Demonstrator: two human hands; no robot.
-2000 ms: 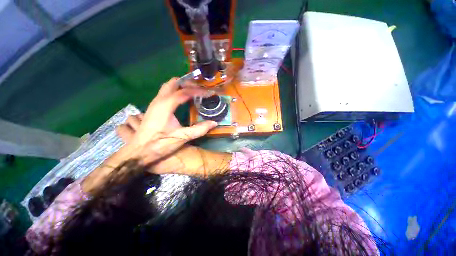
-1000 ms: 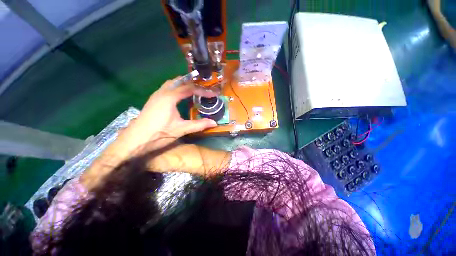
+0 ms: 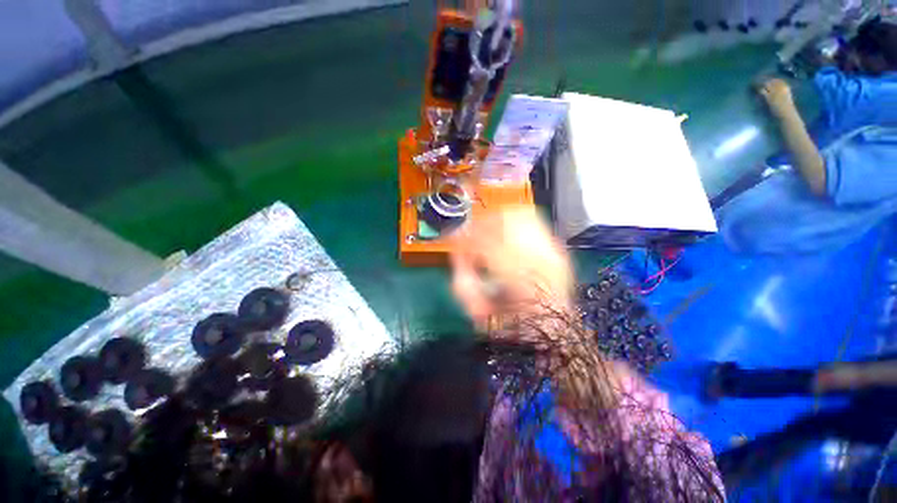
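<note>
My right hand (image 3: 511, 260) is blurred over the front right of the orange test fixture (image 3: 421, 257); I cannot tell whether it holds anything. A round black part (image 3: 443, 218) sits at the pale green nest, partly under a clear ring (image 3: 449, 199). The grey clamp linkage (image 3: 470, 103) stands above it. Many black parts (image 3: 264, 307) lie on the silvery sheet (image 3: 285, 246) at the left. My left hand cannot be made out; dark hair covers the lower middle, where a small skin-coloured patch is unclear.
White dial meters (image 3: 521, 133) and a white box (image 3: 629, 167) stand right of the clamp. A dark parts tray (image 3: 625, 324) lies below the box. A person in blue (image 3: 856, 167) is at the upper right. Another person's forearm and a dark object (image 3: 757, 381) show at the lower right.
The view has shifted left, showing more sheet. My left hand has left the black part in the fixture. My right arm has swung from the left to the fixture's front right.
</note>
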